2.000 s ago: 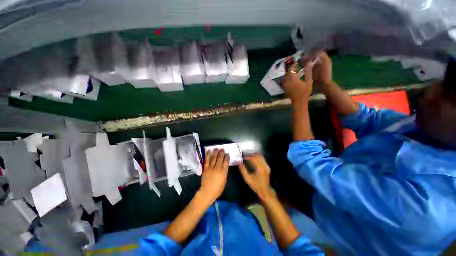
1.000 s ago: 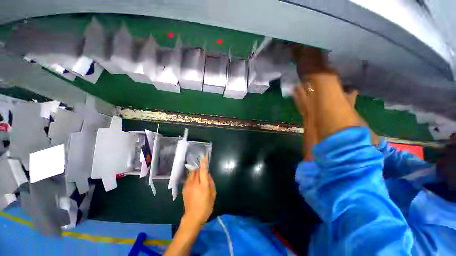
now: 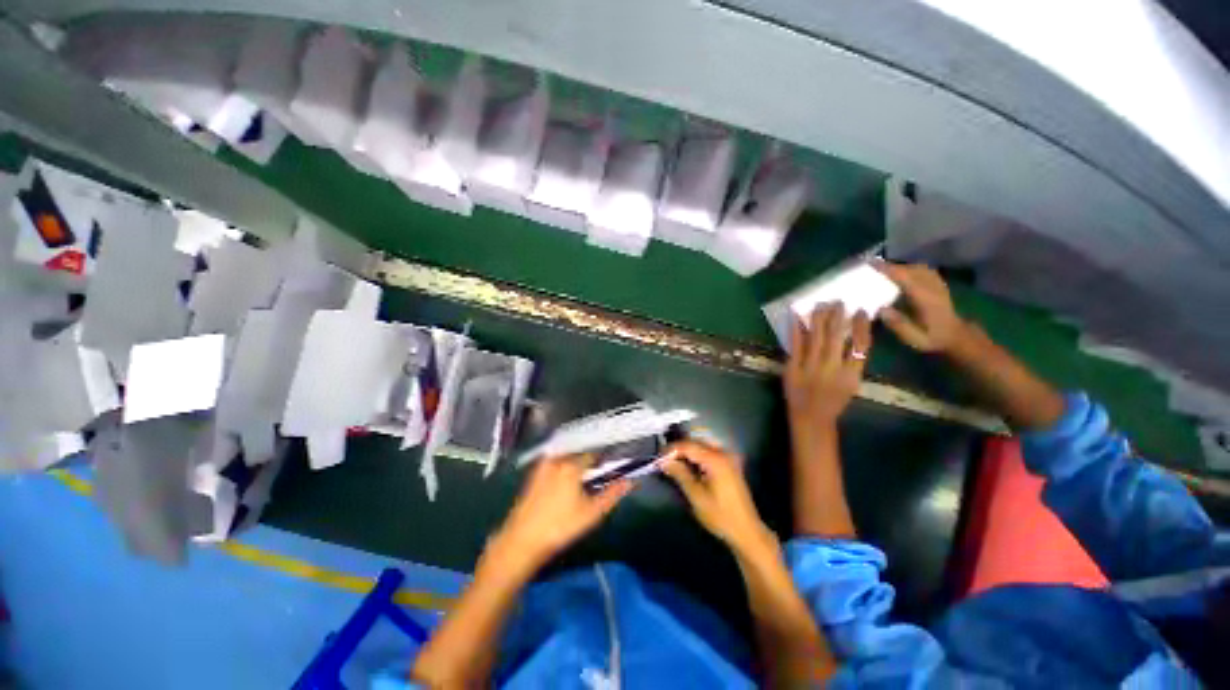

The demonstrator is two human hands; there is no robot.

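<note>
A small white-grey retail box [image 3: 594, 434] with open flaps is tilted above the dark green bench in front of me. A dark, thin edge shows at its near side; blur hides what it is. My left hand [image 3: 546, 510] holds the box from the near left. My right hand [image 3: 715, 488] has its fingers on the near right end. Open retail boxes [image 3: 479, 404] stand in a row on the bench to the left, flaps spread.
White boxes [image 3: 627, 196] stand in a line on the green belt [image 3: 567, 276]. At right, a neighbour's hands [image 3: 826, 364] hold a white box beside a red-orange mat [image 3: 1022, 526]. A blue stool [image 3: 364, 634] is at lower left. A grey shelf [image 3: 863, 101] hangs above.
My left hand has moved right from the open box row, and both my hands now hold a box. The large blue-sleeved arm over the belt is gone from there. The view has tilted.
</note>
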